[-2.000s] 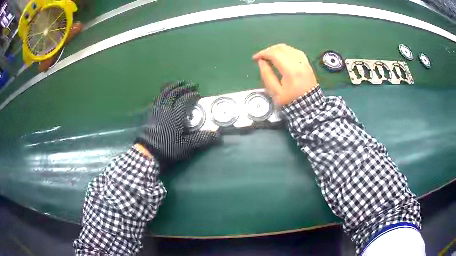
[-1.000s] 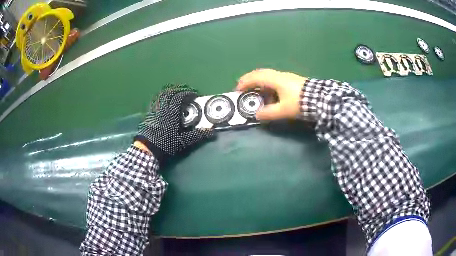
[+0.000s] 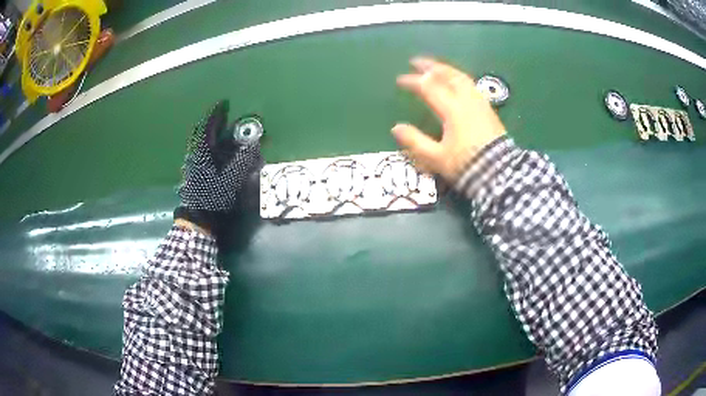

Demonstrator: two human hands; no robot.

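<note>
A pale frame plate [image 3: 348,186] with three rounded cutouts lies flat on the green belt in front of me. No discs sit in it. I cannot tell whether a jig is under it. My left hand [image 3: 219,172], in a black dotted glove, is above the plate's left end with thumb and fingers apart. A black-rimmed disc [image 3: 248,131] lies in the gap by its fingertips. My bare right hand [image 3: 451,124] is blurred, fingers spread, over the plate's right end. Another disc [image 3: 492,90] is just behind it, partly covered by the hand.
At the right, a smaller-looking frame plate [image 3: 663,124] lies on the belt with a disc [image 3: 616,104] beside it and further discs [image 3: 682,96] near the edge. A whitish strip [image 3: 341,29] runs along the far side. A yellow fan [image 3: 59,48] stands at the upper left.
The three discs seen in the central unit are gone, and an empty frame shows there. Both hands have let go and moved away from it. The right-hand plate and its discs have shifted right.
</note>
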